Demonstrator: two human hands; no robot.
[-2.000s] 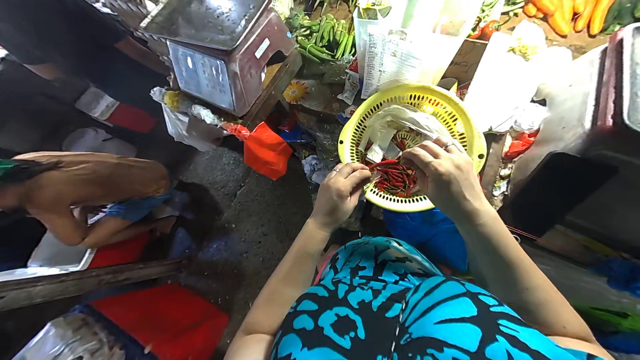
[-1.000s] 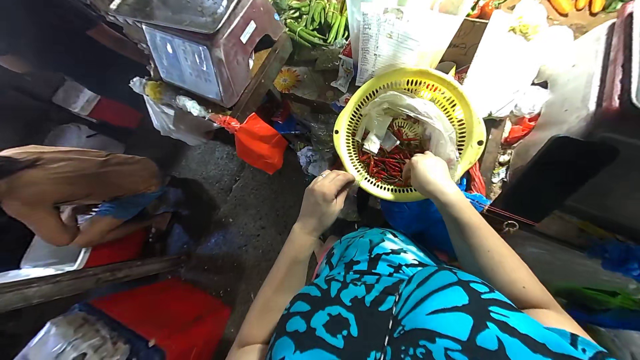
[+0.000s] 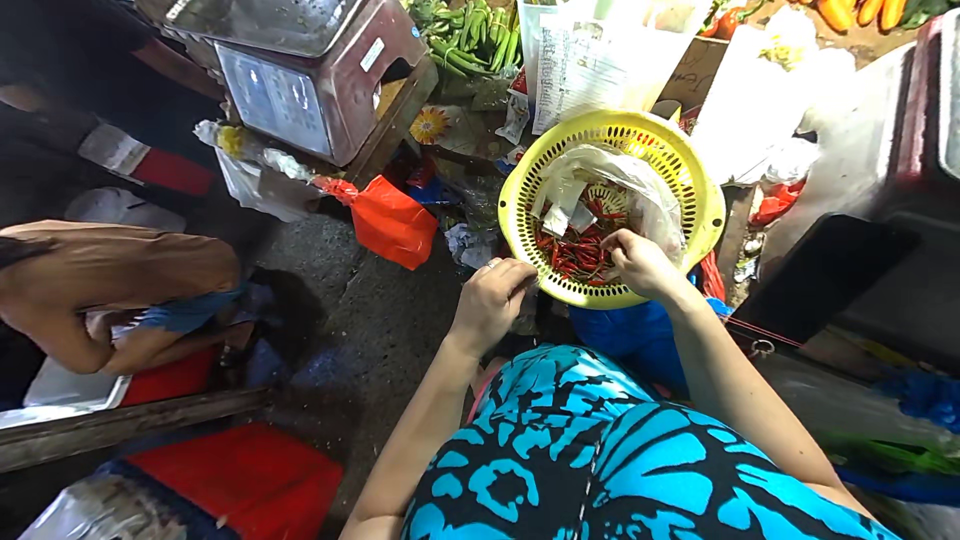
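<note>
A yellow plastic colander point(image 3: 703, 217) holds small red chili peppers point(image 3: 576, 253), with a clear plastic bag point(image 3: 660, 202) and white paper scraps point(image 3: 556, 220) among them. My right hand point(image 3: 641, 262) reaches into it, fingertips bent together at the right edge of the chilies; whether a chili is between them cannot be told. Just outside the colander's lower left rim is my left hand point(image 3: 495, 300), its fingers curled with the thumb against them. Whether it holds something small is hidden.
A weighing scale point(image 3: 330, 82) stands at upper left, a red plastic bag point(image 3: 394, 223) hanging near it. Green vegetables point(image 3: 480, 37) and a white printed bag point(image 3: 585, 67) lie beyond the colander. At left a person point(image 3: 120, 285) crouches. A dark phone-like slab point(image 3: 825, 277) is at right.
My left hand has moved from over the chilies to outside the colander's lower left rim. My right hand has gone down into the colander. The plastic bag inside lies more spread out.
</note>
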